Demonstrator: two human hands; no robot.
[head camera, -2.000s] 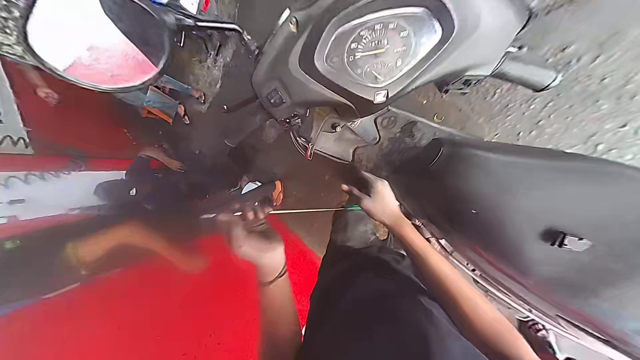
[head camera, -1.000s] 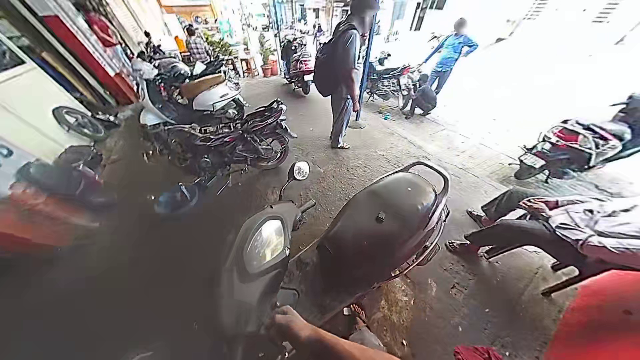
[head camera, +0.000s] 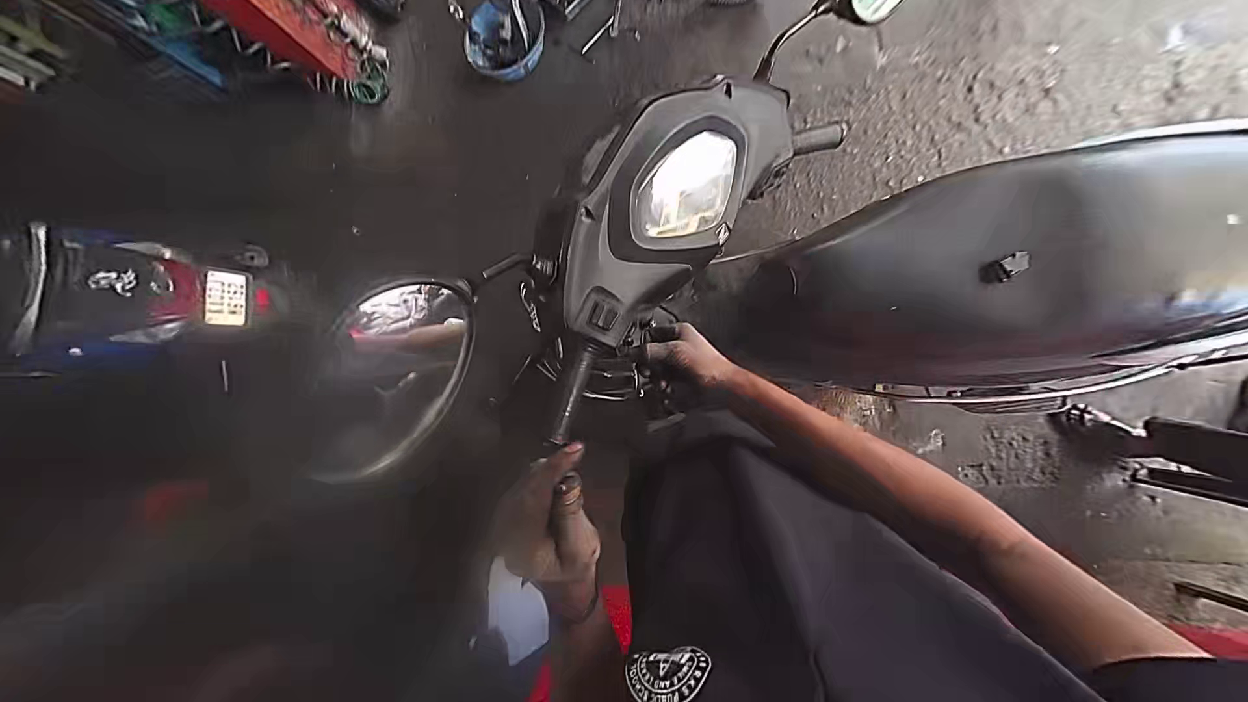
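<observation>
A dark scooter stands before me, with its instrument cluster (head camera: 684, 185) reflecting light. Its handlebar grip (head camera: 575, 390) points down toward my left hand (head camera: 554, 522), whose fingers are bent at the grip's end; the palm side is blurred, so what it holds cannot be told. My right hand (head camera: 687, 361) is curled against the underside of the handlebar cover, close to the inner end of the same grip. Dark parts hide its fingertips. A round mirror (head camera: 405, 375) is left of the grip. The black seat (head camera: 916, 283) extends to the right.
Another two-wheeler (head camera: 146, 292) with a plate is at the left. A blue bowl (head camera: 504, 44) holding dark items lies on the floor at the top, beside a red rack (head camera: 302, 34) of parts. The second mirror (head camera: 871, 10) sticks up at the top. Dark metal legs (head camera: 1185, 453) are at the right.
Two seconds ago a thin cable or rod stretched between my hands; it is not visible now. Both hands are now at the handlebar grip. The view has swung widely.
</observation>
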